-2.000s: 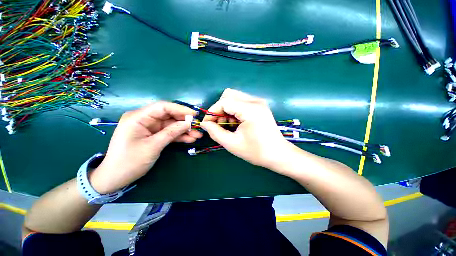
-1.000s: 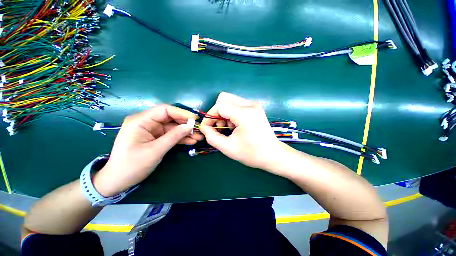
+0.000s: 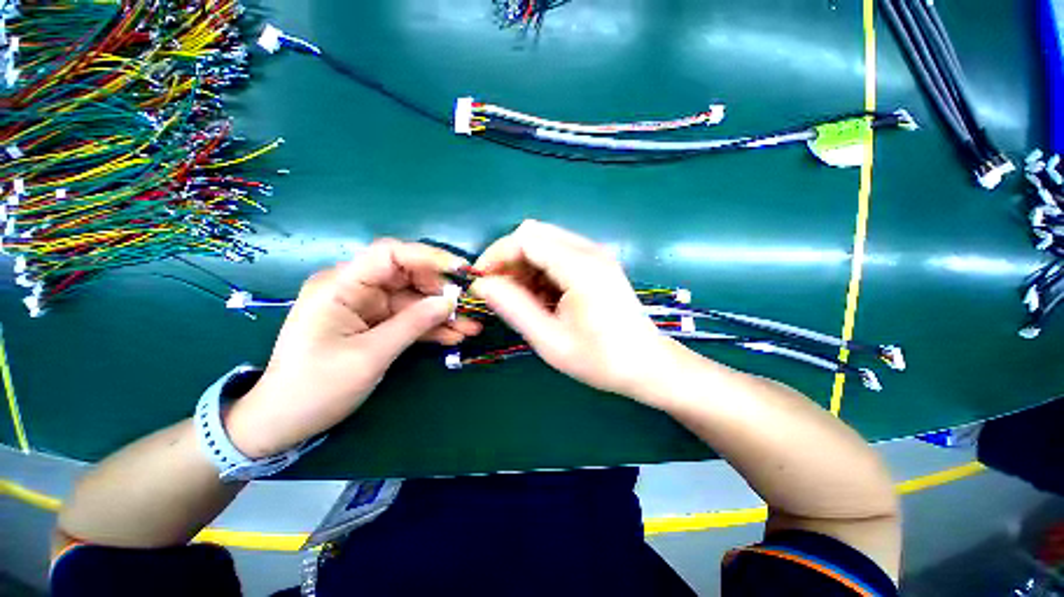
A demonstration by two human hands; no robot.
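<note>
My left hand (image 3: 371, 315) pinches a tiny white connector housing (image 3: 453, 296) between thumb and fingers. My right hand (image 3: 560, 301) is just right of it, its fingertips closed on thin lead wires (image 3: 474, 275), red and black, at the housing. Yellow wires also run from the housing under my right hand. Fingers hide the wire ends. Grey and black sheathed cables (image 3: 770, 339) with white connectors lie on the bench, passing beneath my right hand. A small white connector (image 3: 455, 360) with red and black wires lies below my fingers.
A harness (image 3: 653, 142) with a yellow-green label (image 3: 842, 141) lies above my hands. Pre-wired coloured leads (image 3: 128, 152) are heaped left. A sheathed cable bundle (image 3: 951, 88) and dark cable pile (image 3: 1044, 245) lie right, a coloured lead bundle (image 3: 529, 12) at the top. Yellow tape (image 3: 861, 222) crosses the bench.
My right fingertips have moved up and left, closer to the housing, on the red and black wires. My left hand still holds the housing. The view has shifted slightly, showing more of the top lead bundle.
</note>
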